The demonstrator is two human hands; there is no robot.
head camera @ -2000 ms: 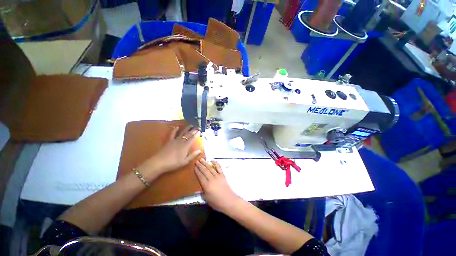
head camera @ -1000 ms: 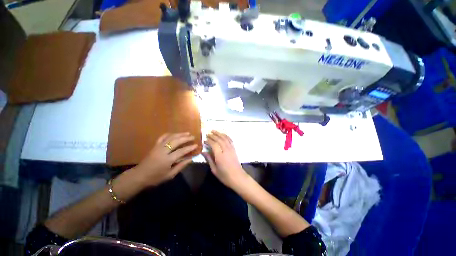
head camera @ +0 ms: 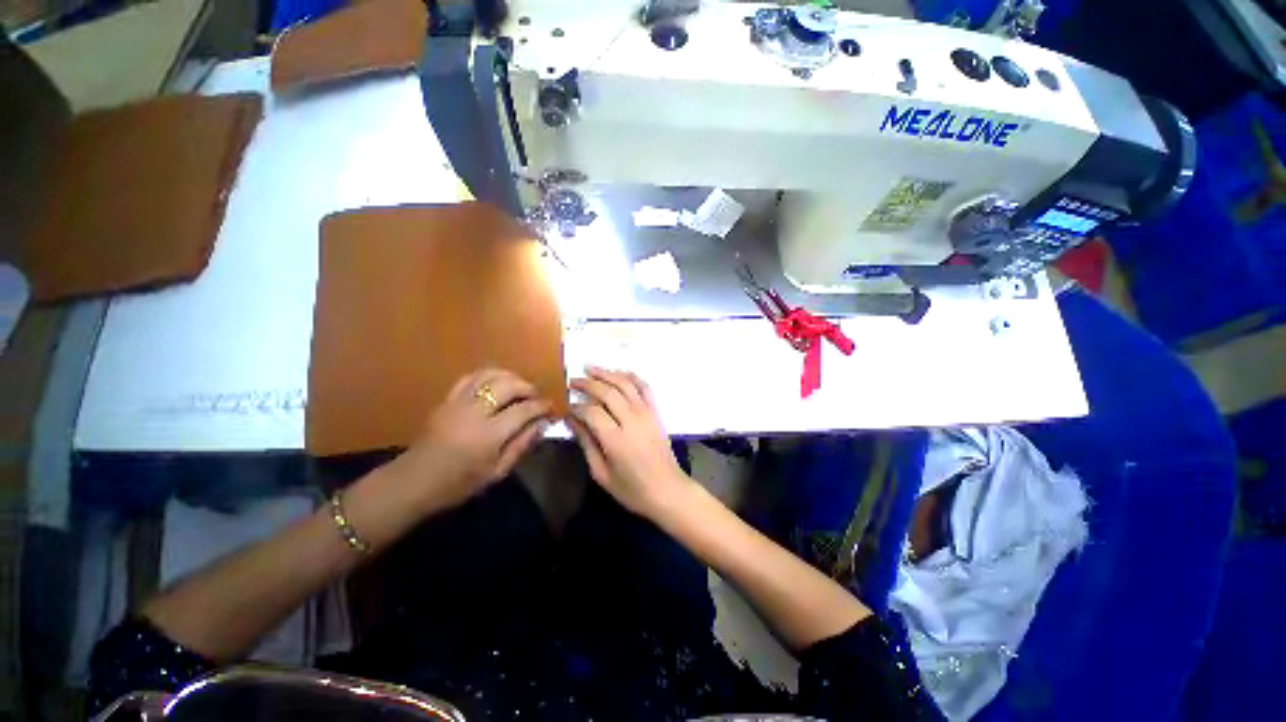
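Observation:
A brown square panel [head camera: 409, 317] lies flat on the white table, its right edge beside the lit needle area of the white sewing machine [head camera: 705, 120]. My left hand [head camera: 494, 430] rests on the panel's lower right corner, fingers bent at its edge. My right hand [head camera: 621, 440] is at the same corner from the right, fingertips close to the left hand's. The two hands pinch the corner; whether a label is between the fingers cannot be told. White labels [head camera: 657, 274] lie loose on the metal bed right of the needle.
Snips with red handles [head camera: 807, 330] lie right of the needle. Stacked brown panels [head camera: 141, 191] lie at the left by a carton [head camera: 99, 57]. Another brown piece [head camera: 350, 45] shows behind the machine head. A crumpled grey-white cloth [head camera: 987, 550] lies in the blue bin [head camera: 1149, 494] at right.
Both hands have moved from near the needle down to the panel's lower right corner, and their fingertips have drawn together. The view has tilted down and closer.

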